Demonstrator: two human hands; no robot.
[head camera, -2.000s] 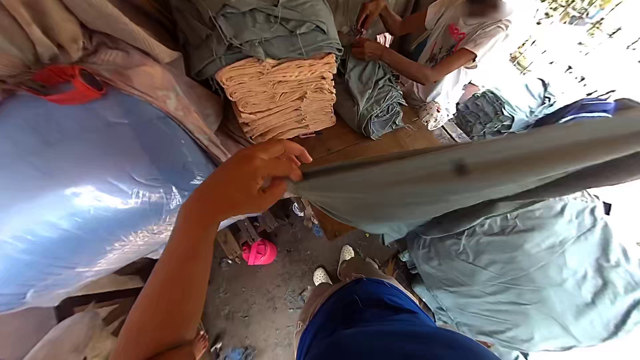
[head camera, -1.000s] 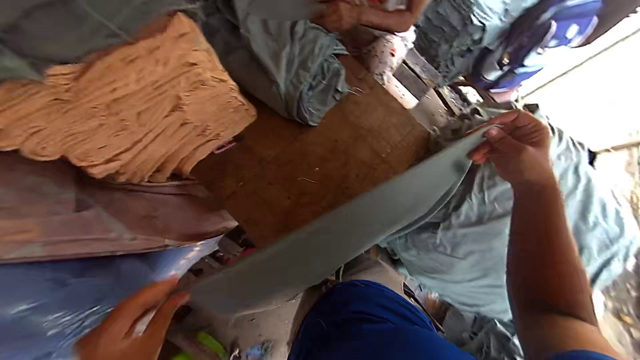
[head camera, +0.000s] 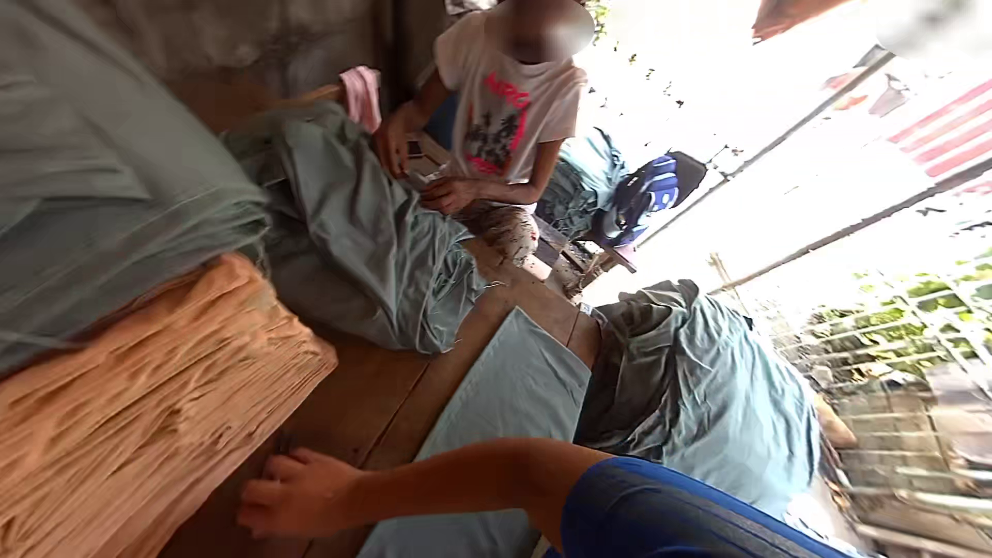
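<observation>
My right hand (head camera: 298, 492) reaches across the wooden table (head camera: 372, 387) with its fingers curled, close to the base of a stack of folded orange cloth (head camera: 170, 411). A small dark thing at its fingertips is too blurred to name, and whether the hand holds it is not clear. Under my right forearm a grey-green cloth panel (head camera: 511, 380) lies flat on the table. My left hand is out of view.
Grey-green cloth (head camera: 101, 170) lies on the orange stack, with a crumpled heap (head camera: 356, 232) beyond. Another person (head camera: 504, 116) sits at the far side, hands at that heap. More cloth (head camera: 697, 372) hangs at the right, near a blue bag (head camera: 655, 194).
One second ago both my hands held a grey-green panel stretched between them; now a panel lies flat on the table. My right hand has moved to beside the orange stack. The view has swung.
</observation>
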